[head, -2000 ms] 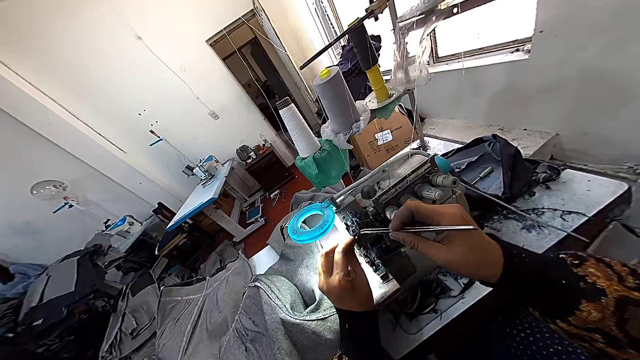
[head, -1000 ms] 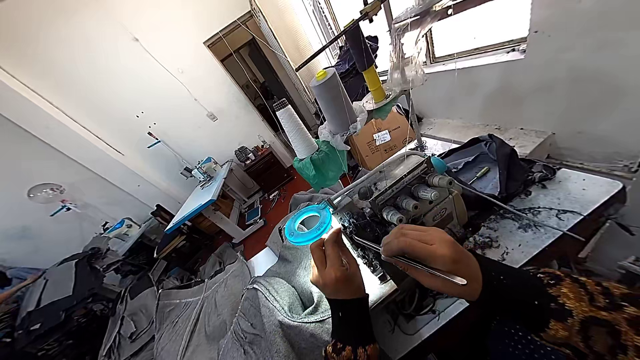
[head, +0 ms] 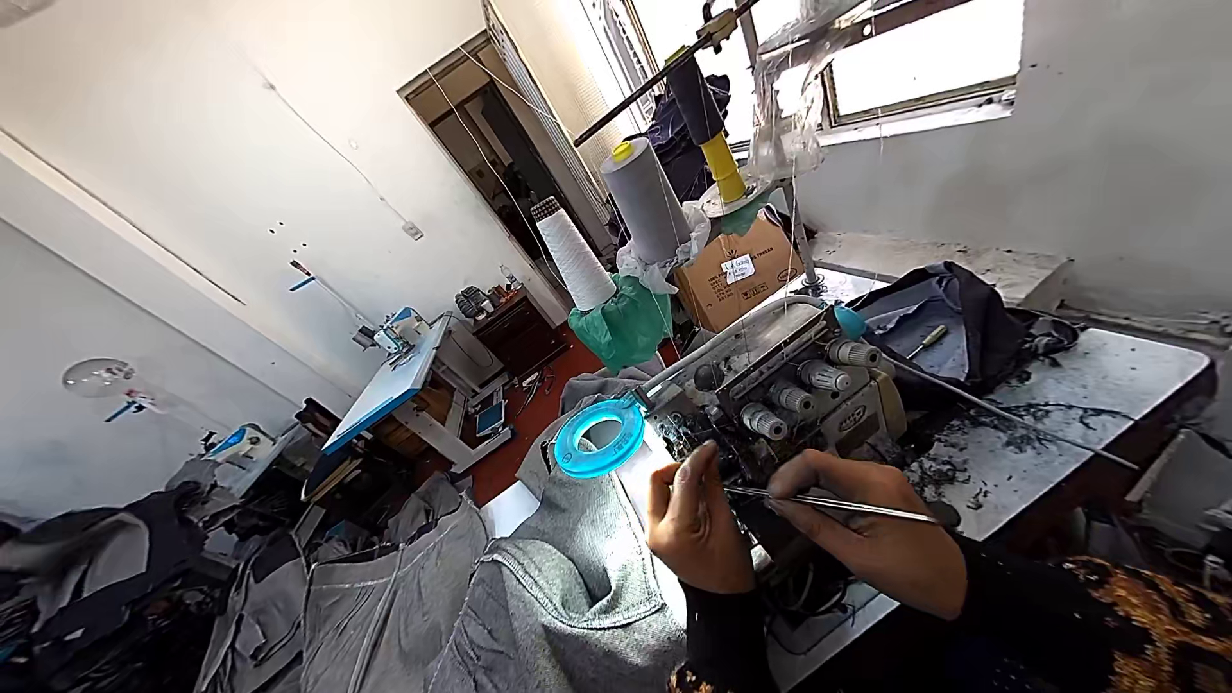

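Note:
My right hand [head: 857,520] grips a pair of metal tweezers [head: 866,506] whose tips point left toward my left hand. With thumb and fingertips pinched together, my left hand [head: 698,525] is raised at the needle area of an overlock sewing machine [head: 799,395]; whether a thread is between the fingers is too small to tell. A blue ring-shaped lamp [head: 599,438] lights the spot just left of that hand. Grey knit fabric [head: 587,539] lies below the lamp and beside my left wrist. Several tension dials [head: 791,396] line the machine's front.
Thread cones [head: 645,202] stand behind the machine, near a cardboard box [head: 741,269]. On the lint-strewn table [head: 1107,385] at right, a dark garment [head: 948,318] holds a screwdriver [head: 929,339]. A thin rod [head: 1020,419] crosses the tabletop. Grey garments [head: 366,597] are heaped at left.
Since two seconds ago, my right hand has shifted down and the tweezers have changed from nearly level to slanting down to the right. My left hand has risen slightly beside the lamp.

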